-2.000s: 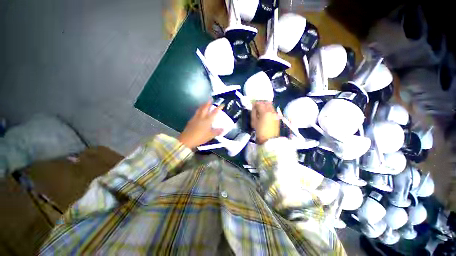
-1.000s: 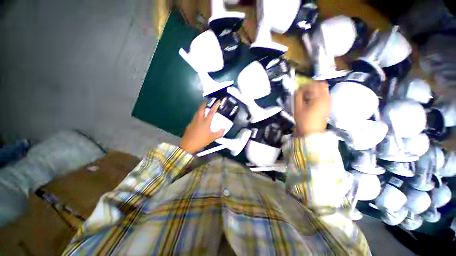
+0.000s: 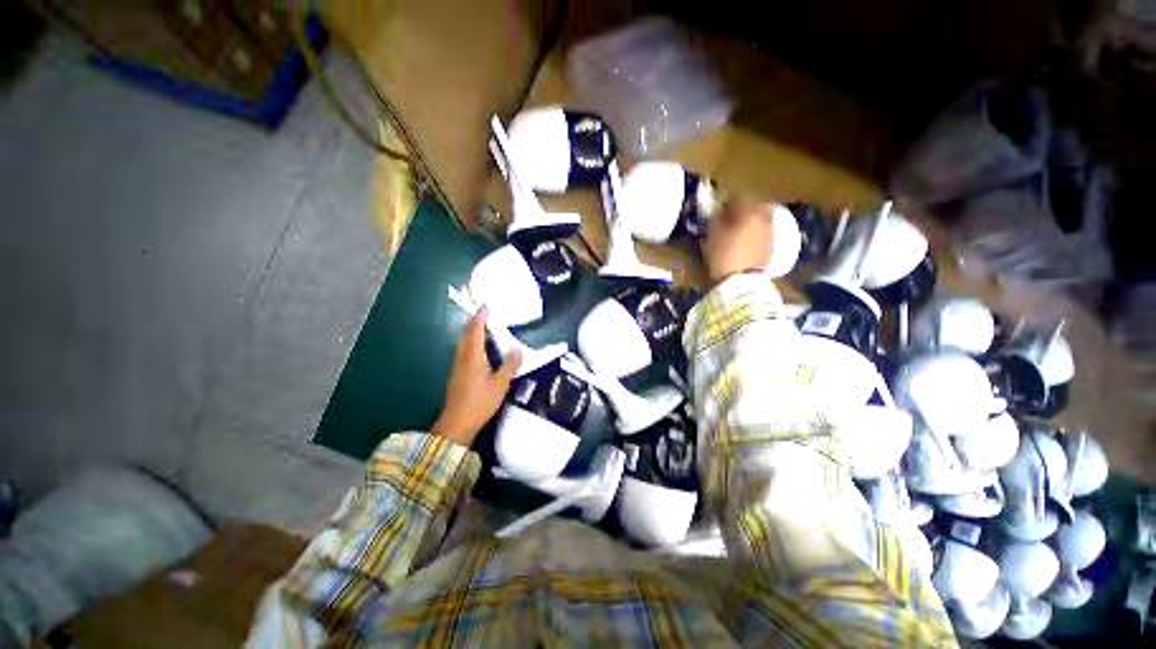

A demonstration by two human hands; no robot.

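White dome-style security cameras with black ball fronts stand and lie close together on a green mat [image 3: 380, 342]. My left hand [image 3: 475, 387] is at the white bracket of a camera [image 3: 507, 287] near the left end. Its thumb and a finger are apart and touch the bracket; whether they grip it is not clear. My right hand [image 3: 739, 241] reaches to the back row, between a camera [image 3: 653, 200] and another camera [image 3: 783, 241]. Its fingers are blurred and partly hidden, so its hold cannot be told. Two cameras [image 3: 539, 437] lie nearest my body.
A brown cardboard strip [image 3: 811, 152] runs behind the mat, with clear plastic [image 3: 647, 83] on it. More cameras [image 3: 951, 393] crowd the right side, with bagged items [image 3: 1014, 190] behind. A carton [image 3: 190, 590] and a pale bag [image 3: 102, 545] lie at lower left.
The view has shifted, showing more of the bench's back. My left hand has moved from the near camera to the one behind it. My right hand has moved to the back row.
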